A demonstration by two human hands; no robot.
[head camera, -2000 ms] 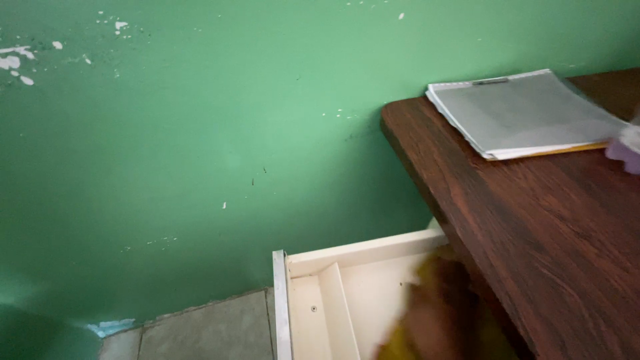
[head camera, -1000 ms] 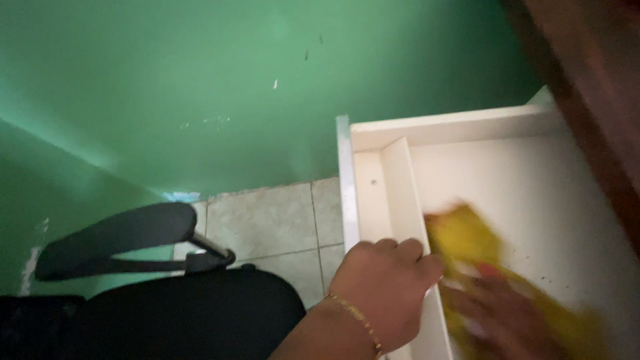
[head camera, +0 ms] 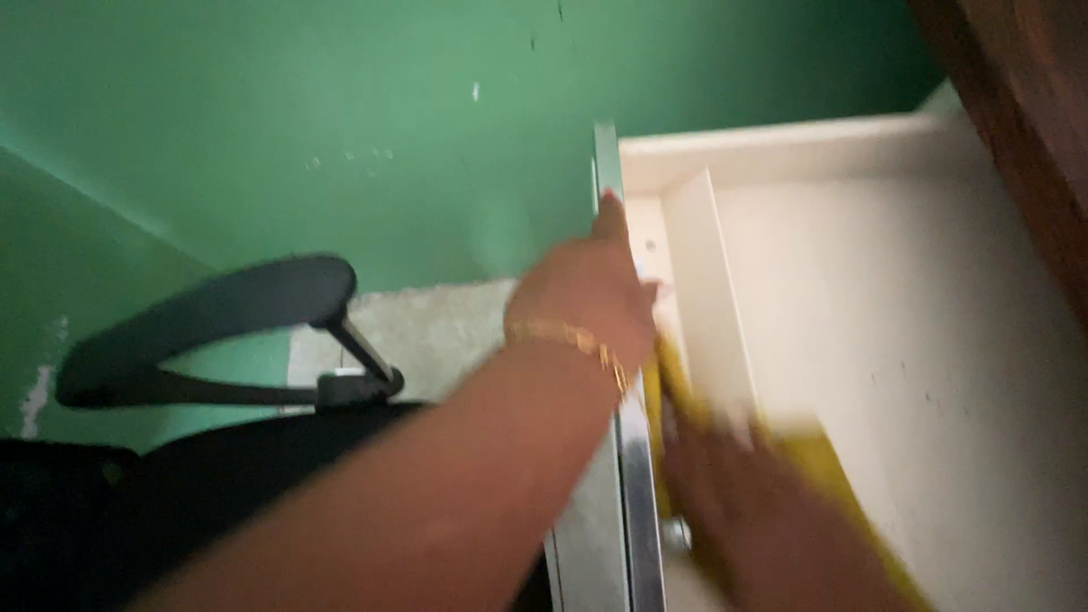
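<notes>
An open cream drawer (head camera: 833, 280) with a thin divider (head camera: 705, 280) fills the right side. My left hand (head camera: 586, 280), with a gold bracelet at the wrist, rests on the drawer's front edge (head camera: 642, 501), one finger stretched along it; whether it grips the edge is not clear. My right hand (head camera: 731, 484), blurred, is on a yellow cloth (head camera: 816, 450), low in the drawer. The cloth lies across the divider and reaches into the narrow front compartment. A small round metal object (head camera: 677, 534) shows near the front panel. Dark specks dot the drawer bottom.
A dark wooden desktop (head camera: 1020, 127) overhangs the drawer at the upper right. The black armrest (head camera: 212, 314) of a chair stands at the left over floor tiles (head camera: 425, 327). A green wall (head camera: 382, 110) runs behind, close to the drawer's far side.
My left hand has moved from the divider to the drawer's front edge. My right hand and the yellow cloth have shifted from the main compartment toward the front one.
</notes>
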